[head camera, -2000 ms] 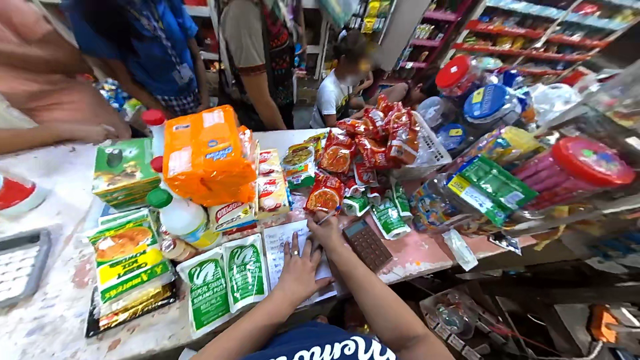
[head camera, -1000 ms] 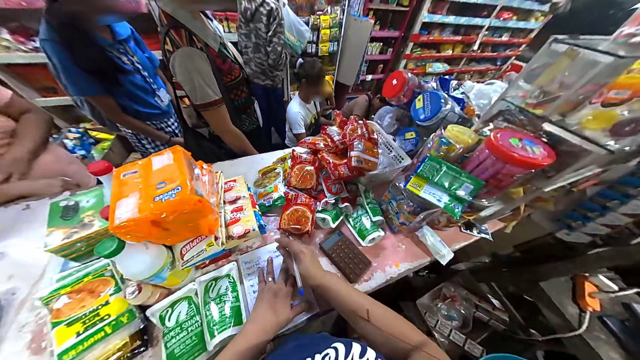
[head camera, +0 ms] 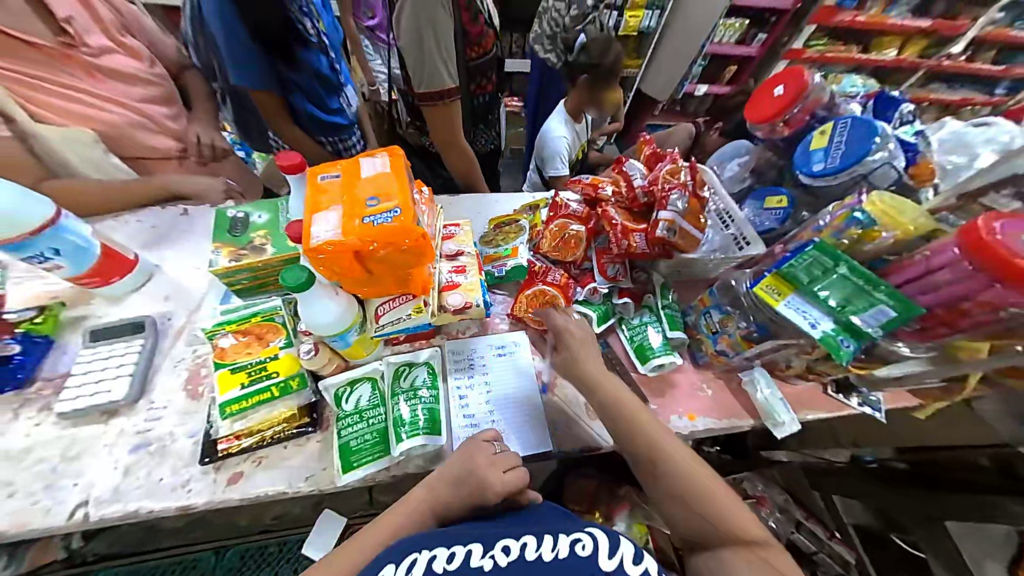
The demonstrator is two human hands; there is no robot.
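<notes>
A lined notebook point(head camera: 498, 392) with handwriting lies on the counter in front of me. My left hand point(head camera: 486, 468), a ring on one finger, rests with curled fingers at its lower edge. My right hand point(head camera: 570, 346) reaches past its right side, fingertips at a red snack packet point(head camera: 544, 292); a pen point(head camera: 547, 356) seems to be in it, though blurred. Under my right forearm a dark calculator point(head camera: 622, 366) is mostly hidden. Left of the notebook lie green-and-white vinegar pouches point(head camera: 416, 398). More red packets point(head camera: 640, 200) are heaped by a white basket point(head camera: 732, 228), with green pouches point(head camera: 646, 340) below them.
An orange biscuit pack point(head camera: 368, 224), a green-capped bottle point(head camera: 324, 308), coffee sachets point(head camera: 460, 280) and a yellow-green mix packet point(head camera: 256, 356) stand or lie leftward. A white calculator point(head camera: 110, 362) is farther left. Lidded jars point(head camera: 848, 152) crowd the right. Several people are across the counter.
My left hand has drawn back from the notebook page to its lower edge. My right hand has moved forward to the red packet. The view has shifted left.
</notes>
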